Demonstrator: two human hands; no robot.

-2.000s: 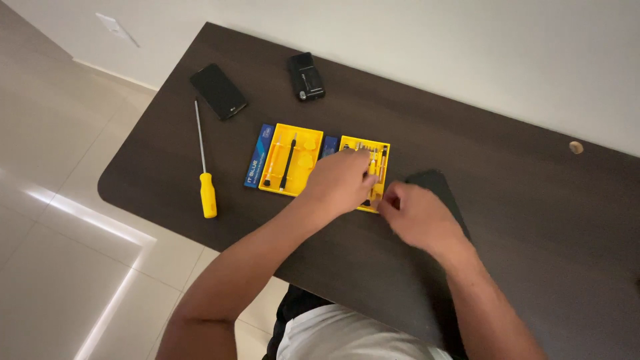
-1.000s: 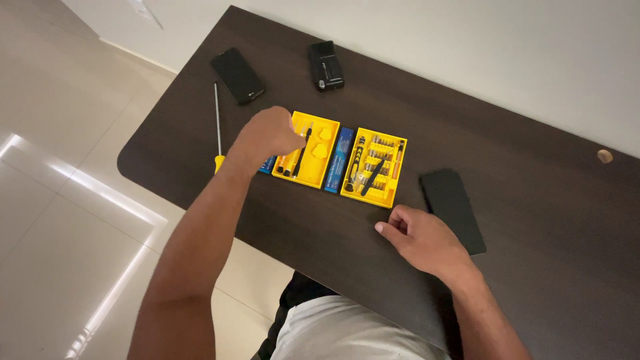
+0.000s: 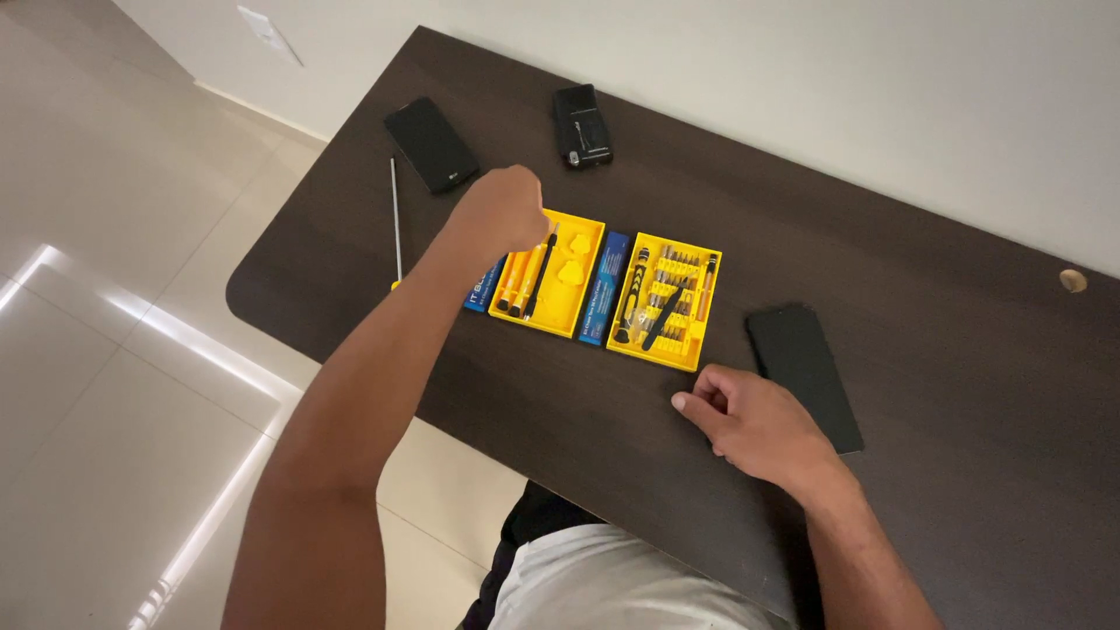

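Note:
My left hand [image 3: 503, 210] is at the upper left corner of the left yellow tray [image 3: 557, 315] of an open tool kit; its fingertips are partly hidden. Slim tools, one a black pen-like tool [image 3: 541, 273], lie in that tray beside suction-cup-shaped hollows. The right yellow tray [image 3: 652, 353] holds a screwdriver handle [image 3: 632, 297], rows of bits and black tweezers [image 3: 663, 319]. Blue printed card [image 3: 604, 289] shows between the trays. My right hand [image 3: 761, 424] rests on the table below the right tray, fingers loosely curled with nothing seen in them, next to a large black phone [image 3: 809, 376].
On the dark wooden table [image 3: 927, 350], a black smartphone [image 3: 432, 144] and a small black device [image 3: 582, 127] lie toward the back. A long screwdriver [image 3: 396, 219] is at the left, its handle mostly behind my left forearm. A wall borders the rear edge.
My left hand has moved from the right tray to the left tray, and my right hand has drawn back from the right tray. The tweezers now show in the right tray.

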